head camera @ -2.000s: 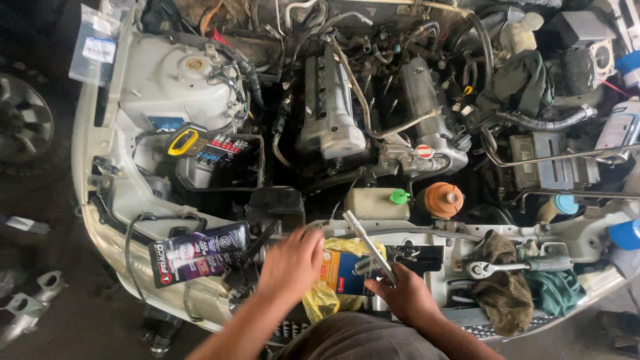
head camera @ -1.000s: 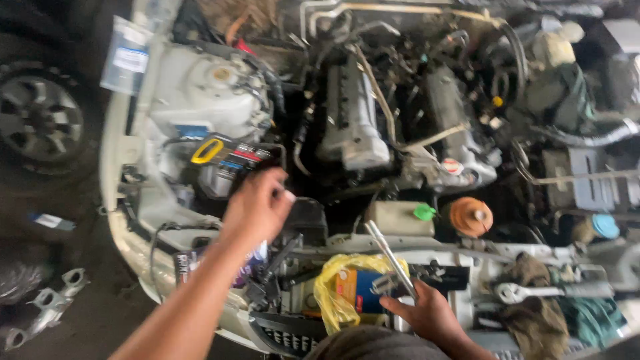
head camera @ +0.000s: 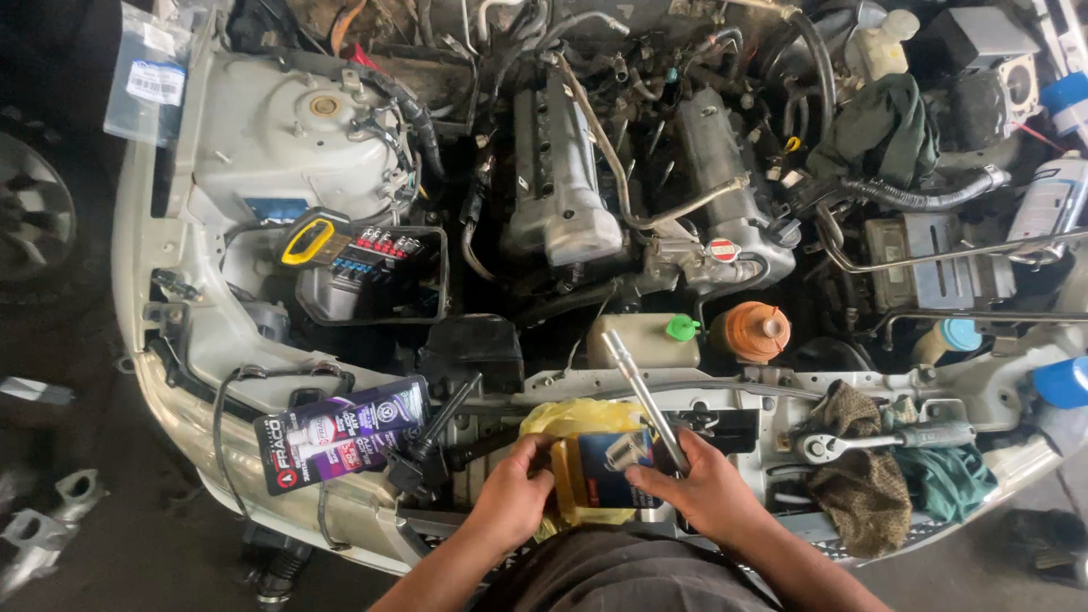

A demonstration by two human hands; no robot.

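Note:
At the lower middle of the head view, my left hand (head camera: 512,495) pinches the left edge of a blue and yellow parts box (head camera: 595,467). My right hand (head camera: 710,486) has its thumb on the box's right side and also holds a long metal socket extension (head camera: 642,395), which slants up and to the left. A yellow plastic bag (head camera: 582,415) lies behind and under the box. To the left is a blister pack of sealant (head camera: 344,438) on the front of the car body. A ratchet (head camera: 875,442) rests on rags (head camera: 850,484) at the right.
The open engine bay holds two cylinder head covers (head camera: 565,195), a coolant reservoir (head camera: 642,340), an orange cap (head camera: 755,331) and a black case of sockets or bits (head camera: 374,272). Metal pipes (head camera: 960,255) cross the right side. An ignition coil (head camera: 425,459) lies beside the sealant.
My left hand has moved from near the black case down to the box and now grips it. The right hand still has the extension and now touches the box too.

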